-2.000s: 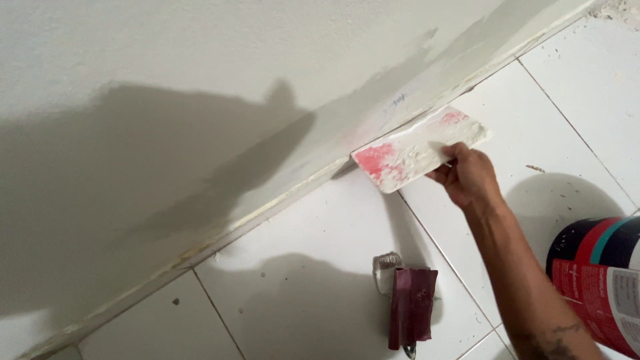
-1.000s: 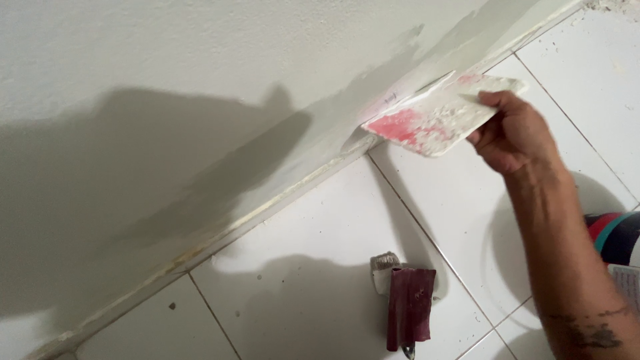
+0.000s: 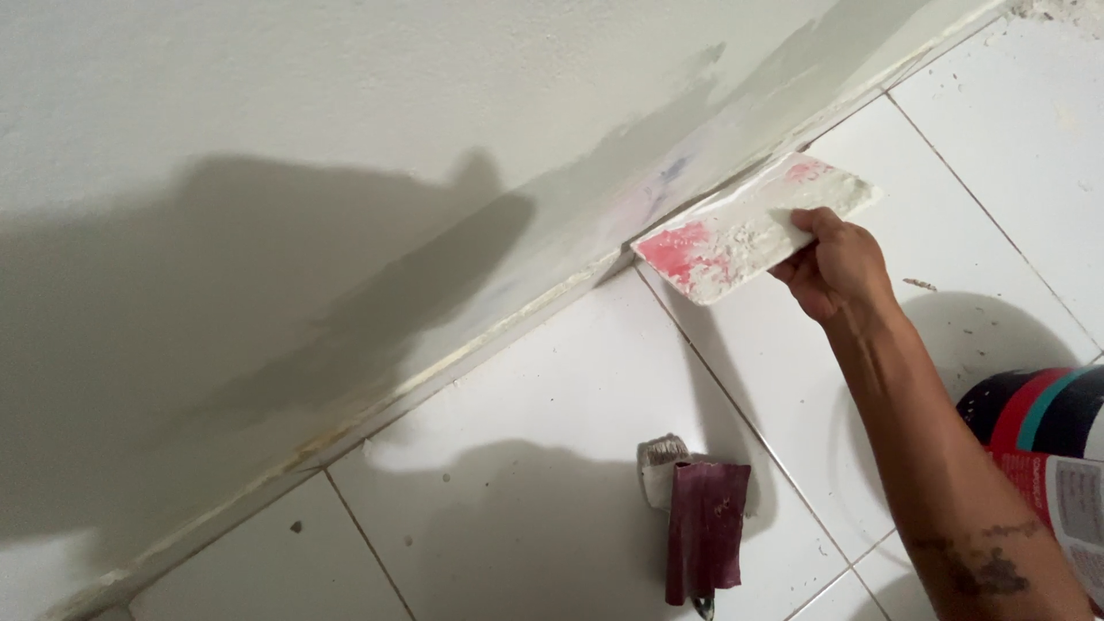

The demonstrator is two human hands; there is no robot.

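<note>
My right hand (image 3: 832, 259) grips a wide, flat plastic spreader (image 3: 742, 246), thumb on top and fingers beneath. Whitish filler and pink-red patches cover the spreader's face. Its long far edge lies at the foot of the pale wall (image 3: 388, 112), just by the baseboard's top edge; whether it touches all along cannot be told. Damp-looking grey filler bands and a faint pinkish, bluish patch show on the wall near the spreader. My left hand is out of view.
On the white tiled floor (image 3: 535, 371) lies a paintbrush (image 3: 664, 457), partly under a folded sheet of dark red sandpaper (image 3: 707, 530). A labelled bucket (image 3: 1026, 414) stands at the right, partly behind my forearm. Rubble (image 3: 1061, 10) lies at the top right corner.
My right hand with the spreader has moved left and down from its place a second ago, back close to where it was two seconds ago. The brush and sandpaper have stayed put.
</note>
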